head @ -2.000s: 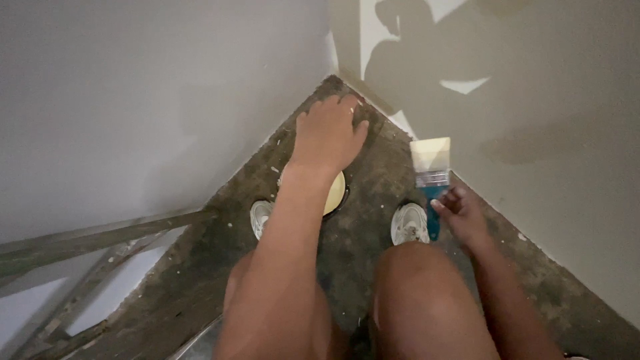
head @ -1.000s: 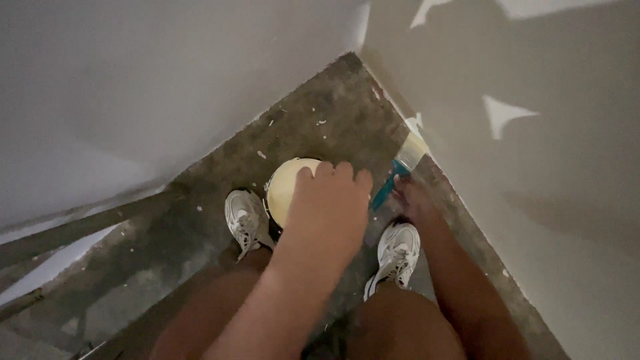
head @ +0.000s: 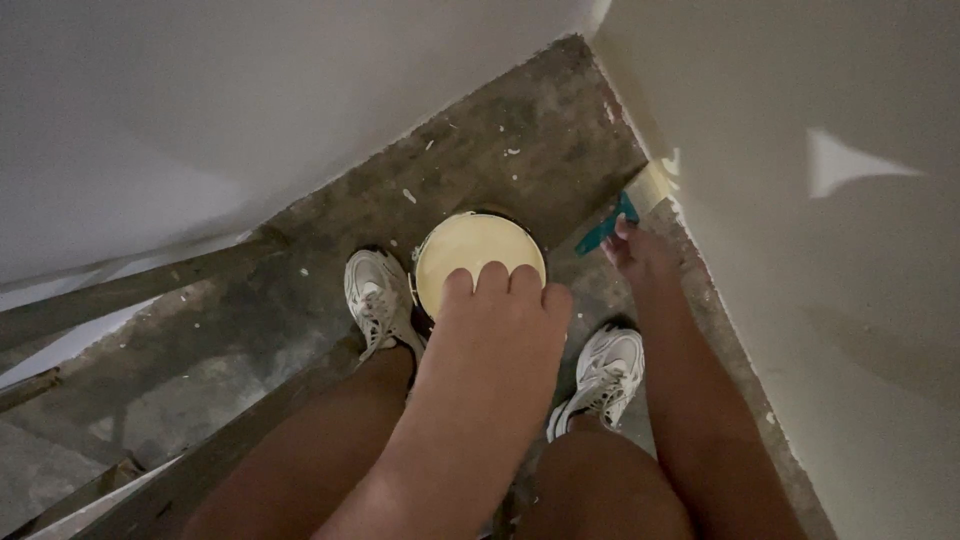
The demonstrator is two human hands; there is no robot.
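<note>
My right hand (head: pixel 637 251) grips the teal handle of a flat paintbrush (head: pixel 609 225). Its bristles, coated pale yellow, touch the base of the right wall (head: pixel 787 247), where a wet pale streak shows. A round bucket of pale yellow paint (head: pixel 476 251) stands on the floor between my shoes. Above the bucket's near side is my left hand (head: pixel 502 322), back up and fingers curled; its palm and thumb are hidden, so whether it holds the rim cannot be told.
Two walls meet in a corner at the top. The dark concrete floor (head: pixel 487 157) bears paint flecks. Wooden bars (head: pixel 150 289) cross the left side. My white shoes (head: pixel 375 304) stand on both sides of the bucket, the right one (head: pixel 611 367) near my right forearm.
The brush, held upright away from the wall two seconds ago, now has its bristles against the wall's base. My left hand has drawn back from toward the corner to over the bucket. The view has shifted.
</note>
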